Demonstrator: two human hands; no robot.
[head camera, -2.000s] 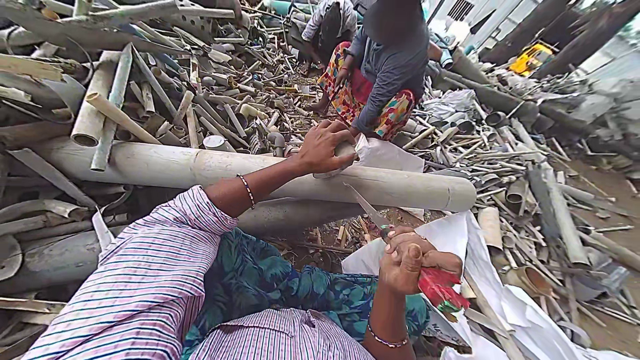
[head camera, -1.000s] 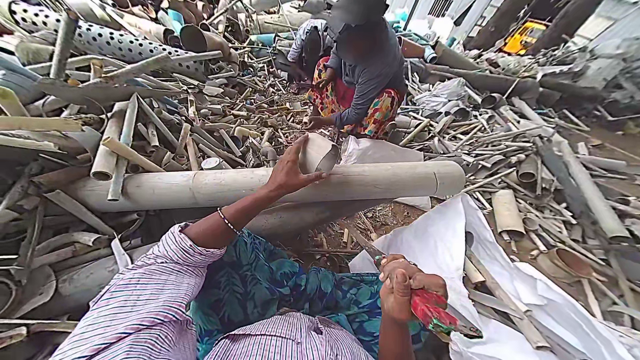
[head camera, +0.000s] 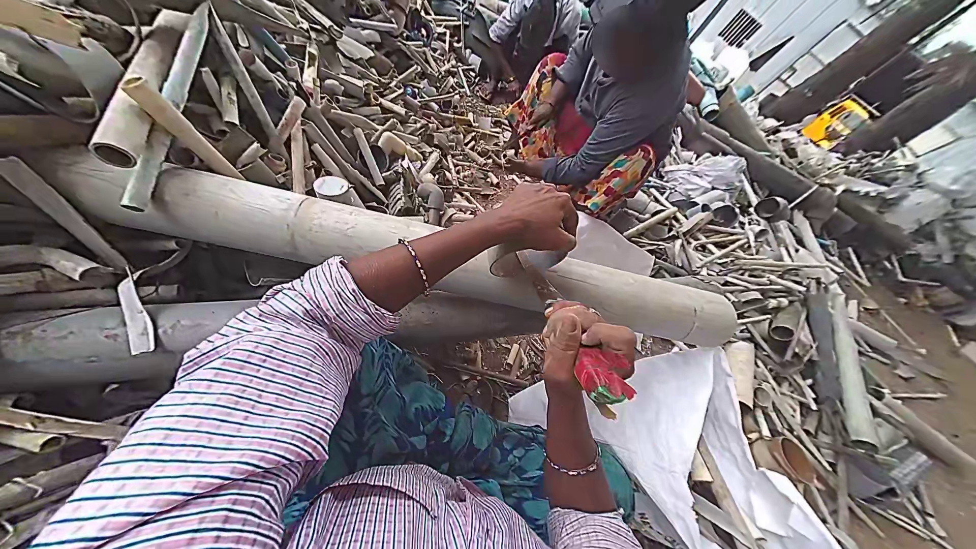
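Observation:
A long pale pipe lies crosswise before me, over a darker grey pipe. My left hand grips a short piece of pipe from above, resting against the long pipe. In my right hand is a knife, its handle wrapped in red and green material. The knife's blade points up and left to the short piece; its tip is hard to make out there.
Scrap pipes are heaped at the left, and more lie on the right. White sheeting is spread beside my right forearm. Beyond the long pipe a person in a grey top squats, with another person behind.
My left hand, open-fingered against the short piece one second ago, has closed over it. The knife has moved up from near the sheeting to the short piece.

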